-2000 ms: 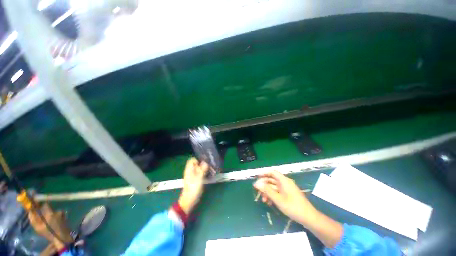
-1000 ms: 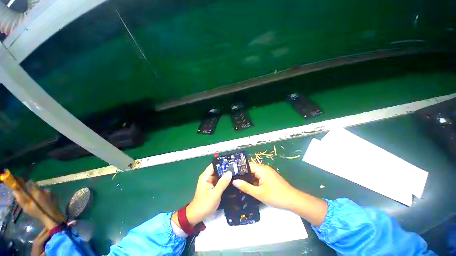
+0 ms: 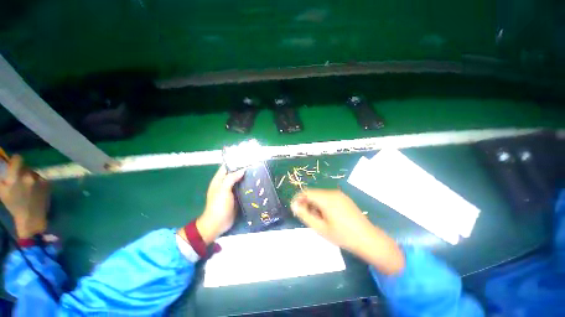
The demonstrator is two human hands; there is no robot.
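Note:
My left hand (image 3: 222,199) holds the phone unit (image 3: 259,193) by its left side, above the bench and the mat's upper edge. The board end of the phone shines white with glare; its lower part is black with small orange-yellow marks. My right hand (image 3: 322,213) is just right of the phone, apart from it, with fingers curled and blurred; whether it holds a small part cannot be told. The white sheet (image 3: 275,259) lies below the phone. Thin tan-gold strips (image 3: 298,176) lie loose beside the phone, above my right hand.
Several black phones (image 3: 287,116) lie on the green conveyor belt behind a whitish edge strip (image 3: 322,147). Spare white sheets (image 3: 416,195) lie slanted at right. A dark tray (image 3: 519,173) is at far right. A grey post (image 3: 52,117) and a neighbour's hand (image 3: 26,197) are at left.
Both hands were on the phone's board end a second ago. My right hand has let go and moved to the right. The left hand holds the phone, now tilted. The view has shifted.

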